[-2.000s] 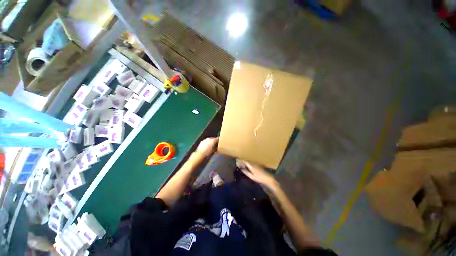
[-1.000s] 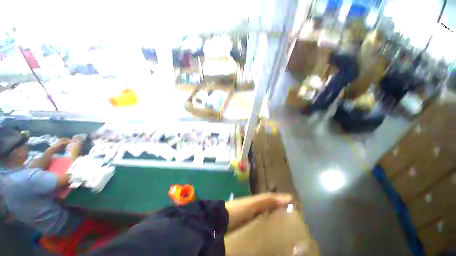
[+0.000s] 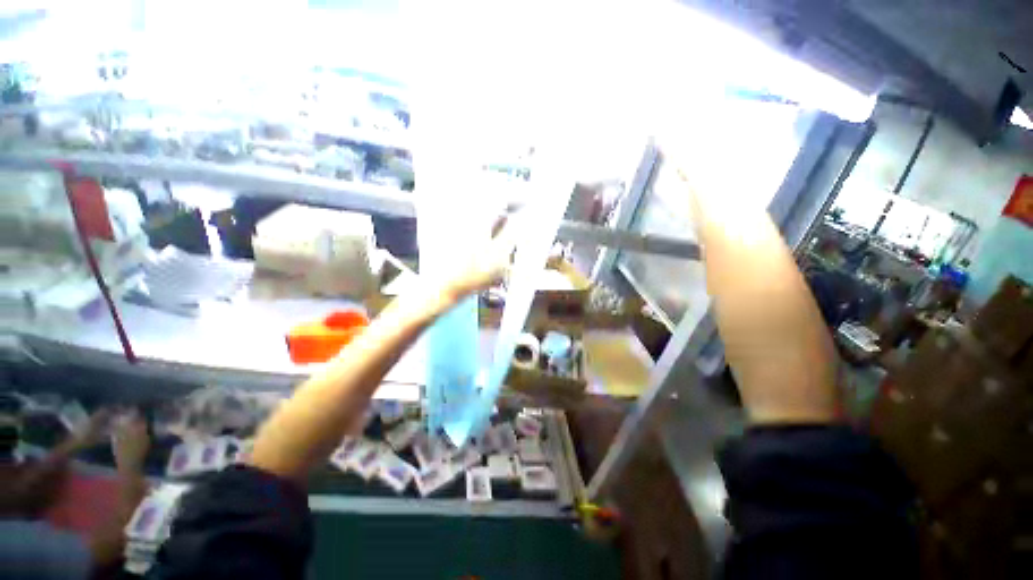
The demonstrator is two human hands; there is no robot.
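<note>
Both my arms are raised in front of me. My left hand [image 3: 496, 258] is at the light blue film [image 3: 453, 363], which hangs over the line; glare blurs the fingers and their hold cannot be told. My right forearm [image 3: 759, 295] reaches up on the right, and its hand is lost in bright glare. Small white product boxes [image 3: 479, 484] with purple squares lie in a loose heap below the film. The carton is not in view.
An orange bin [image 3: 326, 337] and a closed carton [image 3: 314, 249] stand on the shelf. An open carton holds white rolls [image 3: 526, 349]. A slanted metal post [image 3: 648, 414] is between my arms. Another person's hands [image 3: 127, 440] are at lower left. Brown cartons [image 3: 946, 436] are stacked at right.
The view has tilted up from the green table to the shelves. The carton has gone out of view. Both arms are now raised, the left one to the blue film.
</note>
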